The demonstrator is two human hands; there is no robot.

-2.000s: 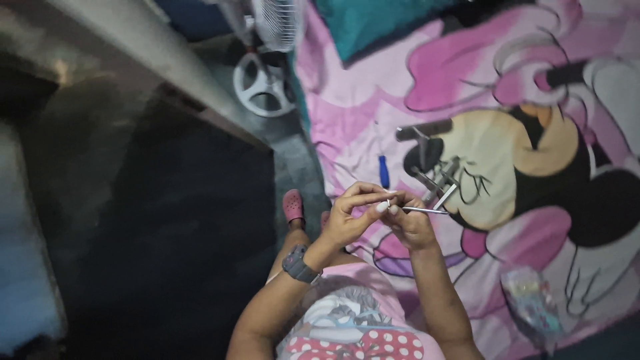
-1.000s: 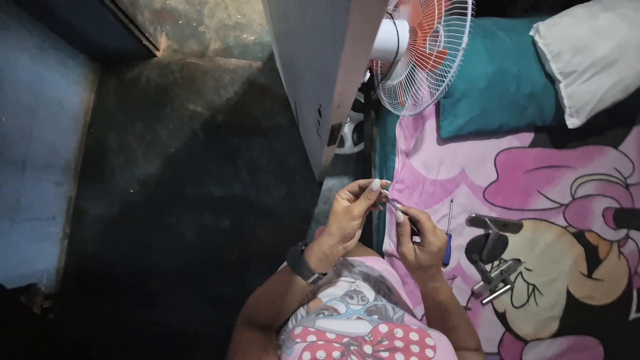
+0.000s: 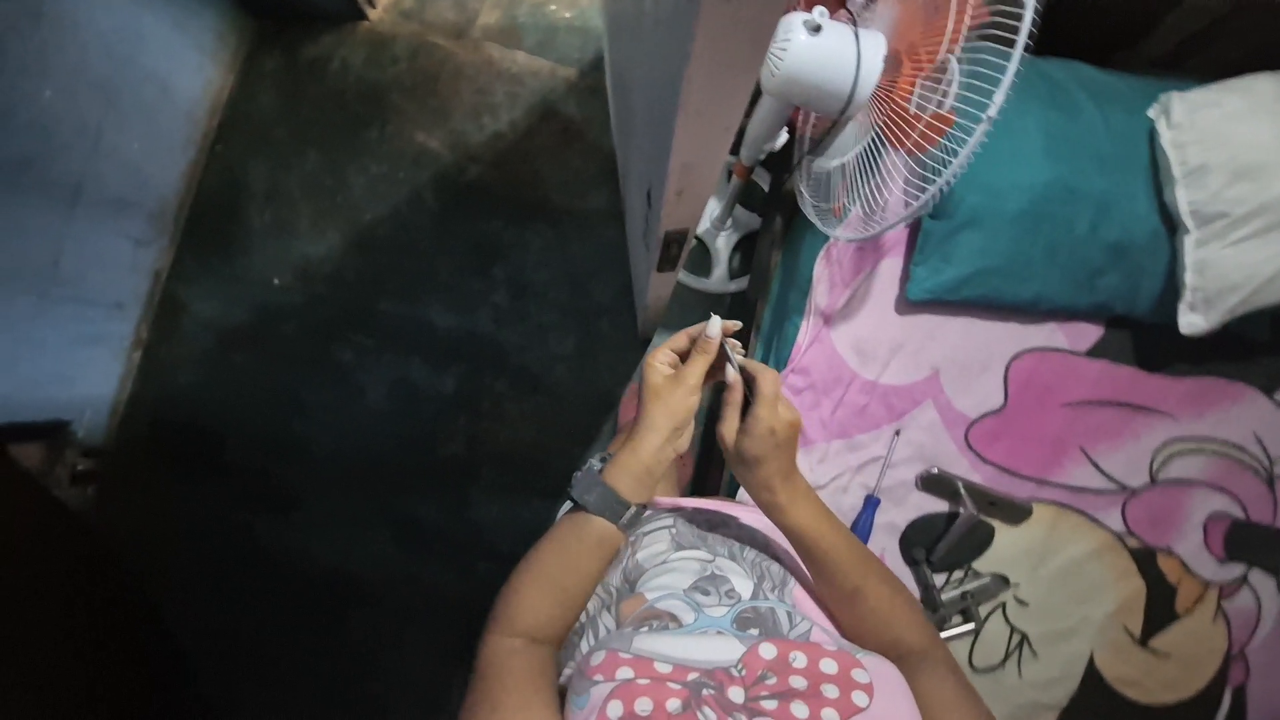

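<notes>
My left hand (image 3: 675, 395), with a dark watch at its wrist, pinches a tiny item between thumb and fingers; what it is cannot be made out. My right hand (image 3: 762, 420) grips a thin dark tool (image 3: 735, 362) whose end meets the left fingertips. Both hands are close together above my lap. On the bed to their right lies a screwdriver with a blue handle (image 3: 866, 518). Beside it are several dark and metal parts, among them a flat dark piece (image 3: 972, 495), a round black piece (image 3: 945, 541) and a metal cylinder (image 3: 975, 590).
A white fan with a wire cage (image 3: 925, 130) stands at the bed's near corner, beside a door edge (image 3: 650, 190). A teal pillow (image 3: 1040, 200) and a white pillow (image 3: 1225, 200) lie on the pink printed sheet (image 3: 870, 350). Dark floor (image 3: 380, 400) spans the left side.
The view has swung toward the door and fan. Both hands stay together; the bright slim shaft seen pointing right from the right hand two seconds ago no longer shows there.
</notes>
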